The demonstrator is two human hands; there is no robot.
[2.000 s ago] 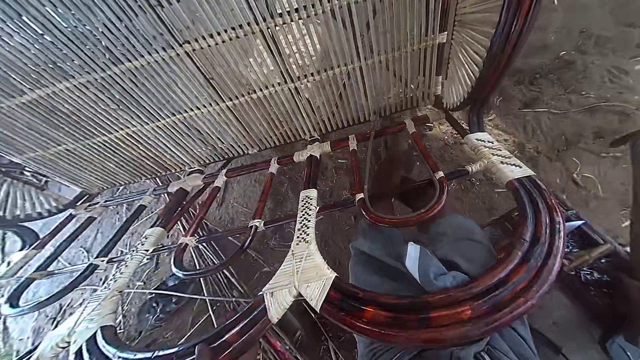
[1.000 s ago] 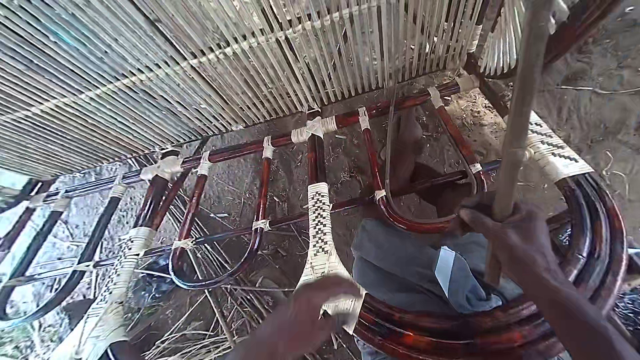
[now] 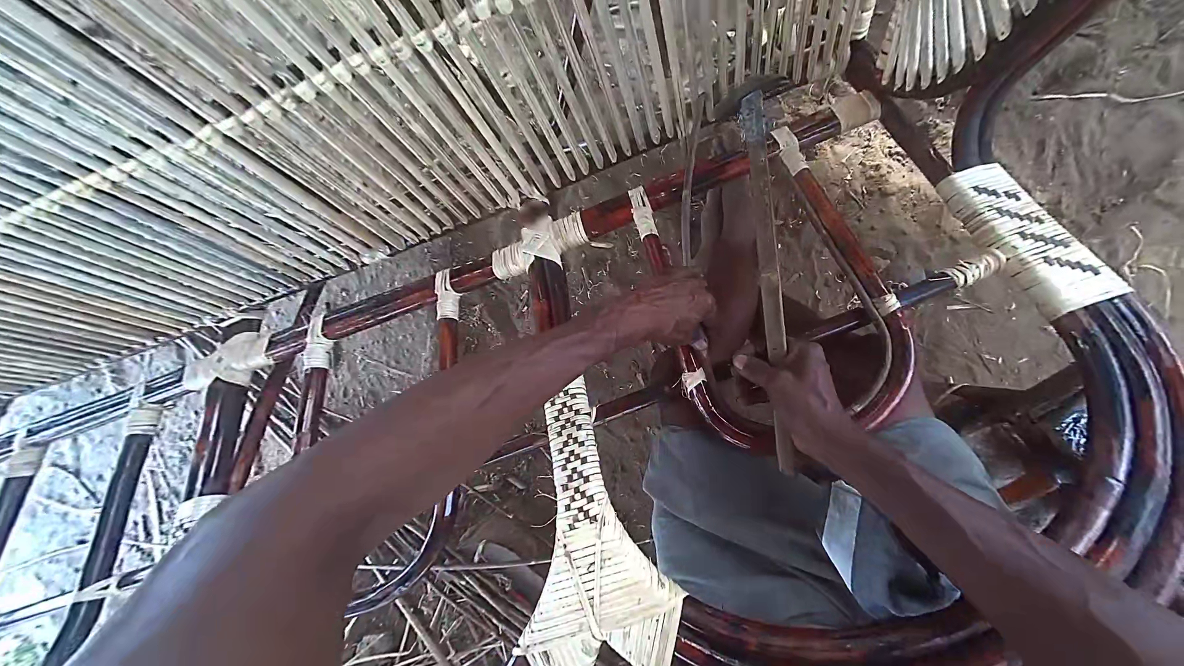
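Note:
My right hand (image 3: 803,393) is closed around the wooden handle of a hammer (image 3: 770,250), whose dark metal head is at the top, near the frame's long red-brown rail (image 3: 708,176). Beside the left leg of a U-shaped cane rod (image 3: 823,199), my left hand (image 3: 675,310) has its fingers curled; what they hold, if anything, is hard to make out. A thin bent strip (image 3: 689,203) rises just above it. Pale binding wraps the joints, and a black-and-white woven wrap (image 3: 575,453) covers a post to the left.
A slatted cane panel (image 3: 305,120) fills the upper left. Thick curved cane poles (image 3: 1124,398) sweep round the right, bound with a patterned wrap (image 3: 1031,236). Grey cloth (image 3: 740,518) covers my lap inside the curve. Loose sticks (image 3: 444,601) lie on the ground below.
No hands show in the oldest frame. One second ago my left hand was low by the woven post; it has since moved up to the U-shaped rod. The hammer's head has come into view.

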